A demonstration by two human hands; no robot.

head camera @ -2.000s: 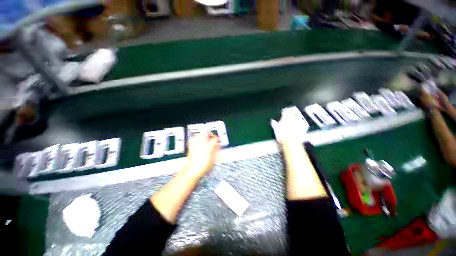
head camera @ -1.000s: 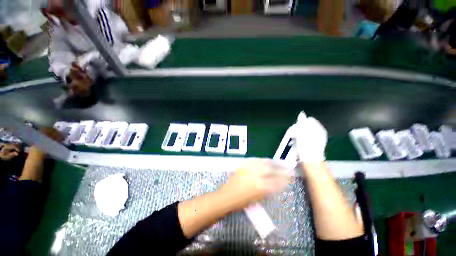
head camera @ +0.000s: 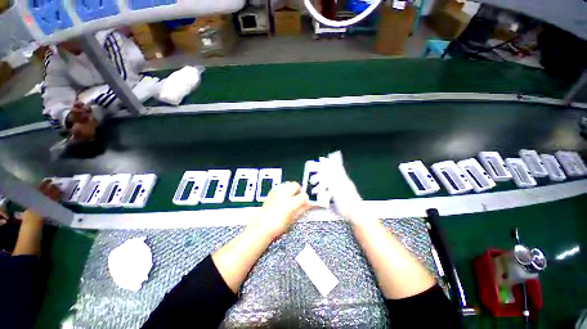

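My right hand (head camera: 336,186), in a white glove, is on a white housing (head camera: 313,175) at the near edge of the green belt, its fingers over the housing's right side. My bare left hand (head camera: 287,204) is just left of it, above the pale rail, with fingers curled; whether it holds anything is hidden. A row of white housings with dark windows (head camera: 244,185) lies to the left on the belt, and another row (head camera: 419,177) lies to the right. A small white card (head camera: 316,270) lies on the bubble wrap (head camera: 199,283) between my forearms.
A crumpled white wad (head camera: 130,263) lies on the bubble wrap's left. A black-handled tool (head camera: 448,257) lies at its right edge, beside a red bin (head camera: 492,283) with a metal-topped bottle (head camera: 522,266). A person (head camera: 96,77) is across the belt; another person's arm (head camera: 31,225) is at left.
The view has shifted. The housing by my gloved hand was tilted and now stands nearly in line with the left row. My left hand has moved left, away from its blurred position near the right wrist.
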